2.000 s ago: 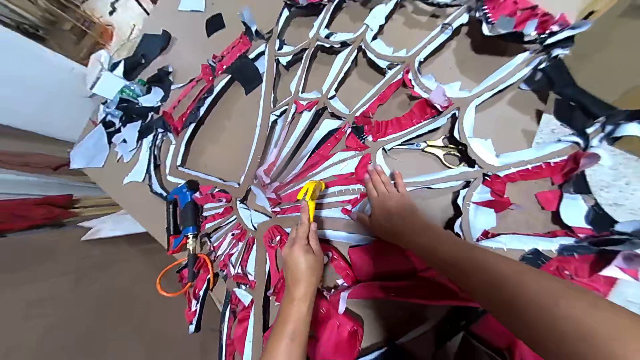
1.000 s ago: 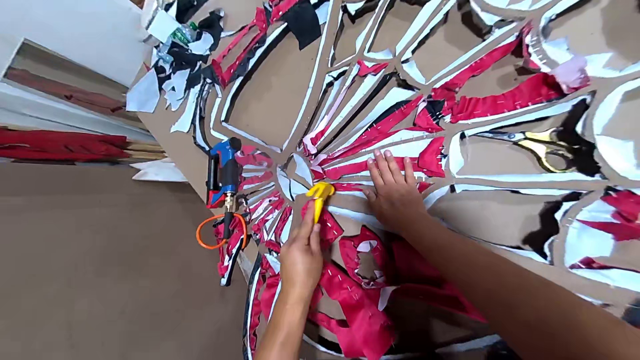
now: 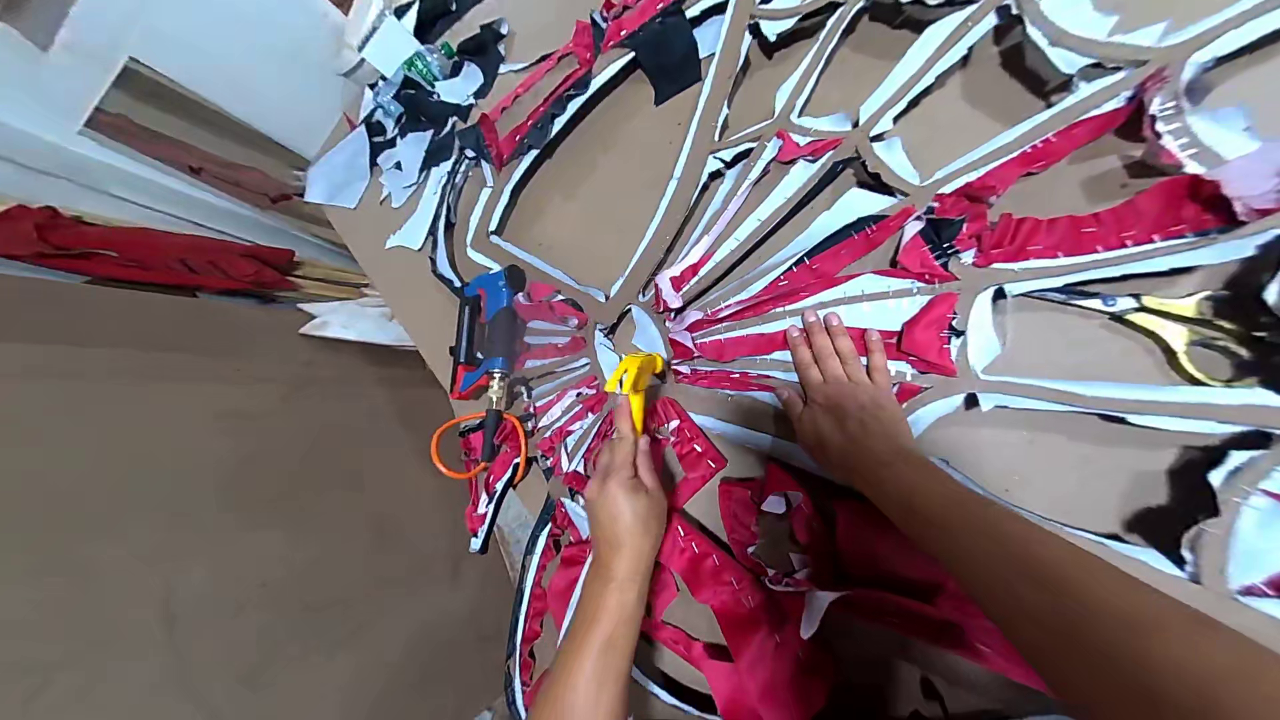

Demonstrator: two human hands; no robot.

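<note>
My left hand [image 3: 625, 485] grips the handle of a small yellow hammer-shaped tool [image 3: 638, 375], whose head lies by the hub where many narrow fabric-edged strips meet. Flat on the red and white stapled fabric strips [image 3: 740, 345], to the right of that tool, rests my right hand [image 3: 850, 405], fingers spread and holding nothing. The strips belong to a large cut-out board frame [image 3: 680, 190] with red, white and black fabric along its edges. A blue and black air stapler [image 3: 490, 320] with an orange hose loop [image 3: 436, 455] lies left of the hub.
Scissors with yellow handles [image 3: 1180, 330] lie at the right. Fabric scraps [image 3: 400, 150] and a plastic bottle [image 3: 425, 65] are heaped at the table's upper left corner. Loose red fabric [image 3: 880, 570] lies below my right arm. Rolled red cloth [image 3: 140, 250] lies beyond the table's left edge.
The yellow tool's head has moved from the striped fabric toward the hub, with my left hand still on its handle. My right hand stays on the strips. The view has shifted left.
</note>
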